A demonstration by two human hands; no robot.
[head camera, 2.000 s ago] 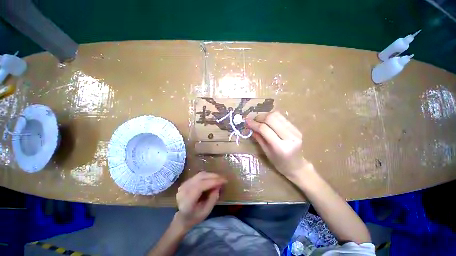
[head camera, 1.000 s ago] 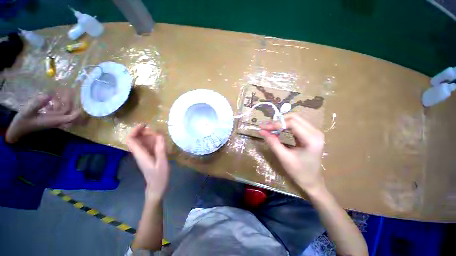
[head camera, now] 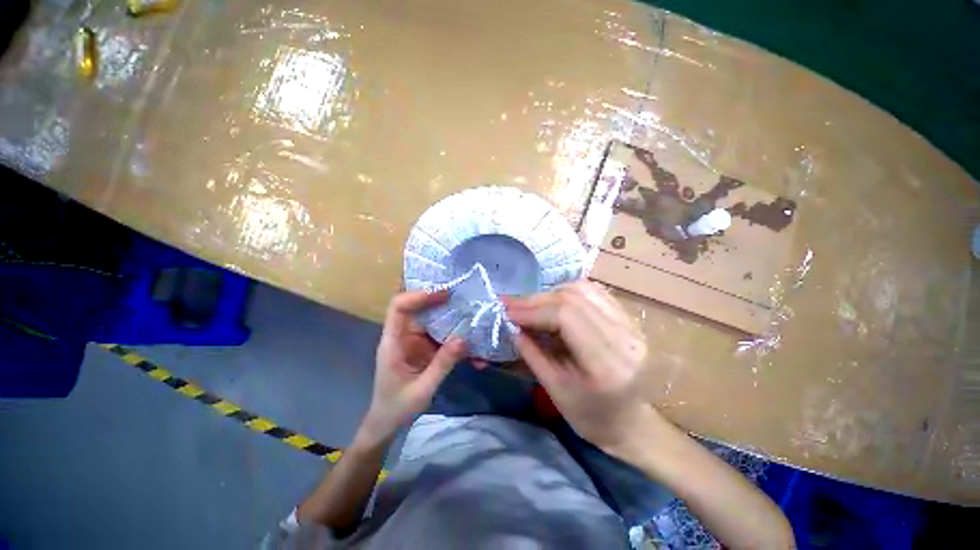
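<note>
A pale grey-white hat (head camera: 494, 220) with a ribbed round brim and hollow bowl is at the bench's near edge, before my body. My left hand (head camera: 414, 360) grips the near left part of its brim, thumb and fingers closed on it. My right hand (head camera: 586, 355) pinches a white cord bow (head camera: 489, 308) at the near side of the hat, over the brim. Part of the cord reaches up over the bowl. The fingertips hide part of the brim. The stained cardboard glue pad (head camera: 688, 281) lies to the right with a white glue blob (head camera: 709, 222) on it.
The curved bench (head camera: 355, 161) is covered in shiny film. Two yellow tubes (head camera: 87, 52) lie at the far left. A green surface (head camera: 860, 64) is beyond the bench. Blue plastic (head camera: 161, 290) and striped floor tape (head camera: 215, 403) show below left. A loose cord piece (head camera: 761, 344) lies near the pad.
The view has shifted left. My left hand has taken hold of the hat, now nearer my body. My right hand has carried the cord from the pad to the brim. The other person's hand and second hat are out of view.
</note>
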